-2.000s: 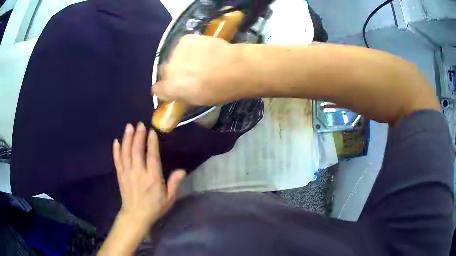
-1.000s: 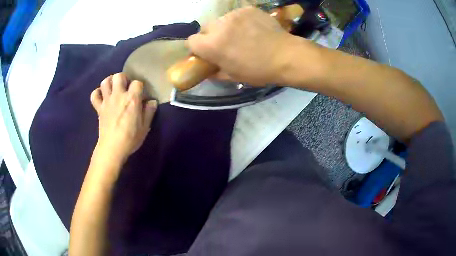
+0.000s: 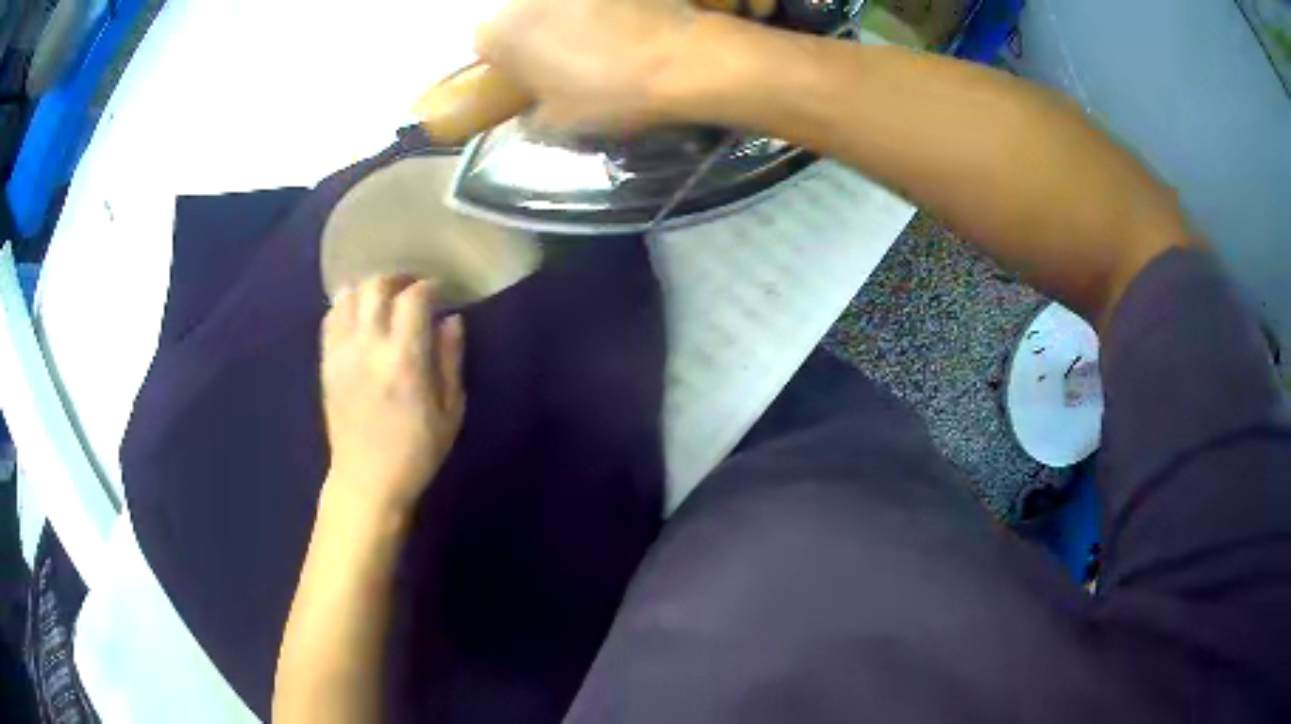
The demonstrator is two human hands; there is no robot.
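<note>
The dark purple-black garment (image 3: 524, 424) lies spread over the white board cover (image 3: 750, 283). A beige-grey rounded surface (image 3: 404, 226) shows inside its curved opening. My right hand (image 3: 581, 64) is closed around the orange-brown handle of the steam iron (image 3: 609, 177). The iron's pointed tip lies over the right part of the opening. My left hand (image 3: 389, 382) is at the lower rim of the opening, fingers bent and fingertips at the cloth edge; whether they pinch it is hidden.
A round white disc (image 3: 1055, 385) with dark marks stands at the right above the speckled floor (image 3: 906, 311), beside a blue object (image 3: 1069, 530). Another blue object (image 3: 57, 156) is at the upper left. A pale grey panel (image 3: 1161, 113) is at the upper right.
The view has swung since two seconds ago, and the opening now shows. Over the last second the iron has moved up and left in view, and my left hand has moved slightly right and down.
</note>
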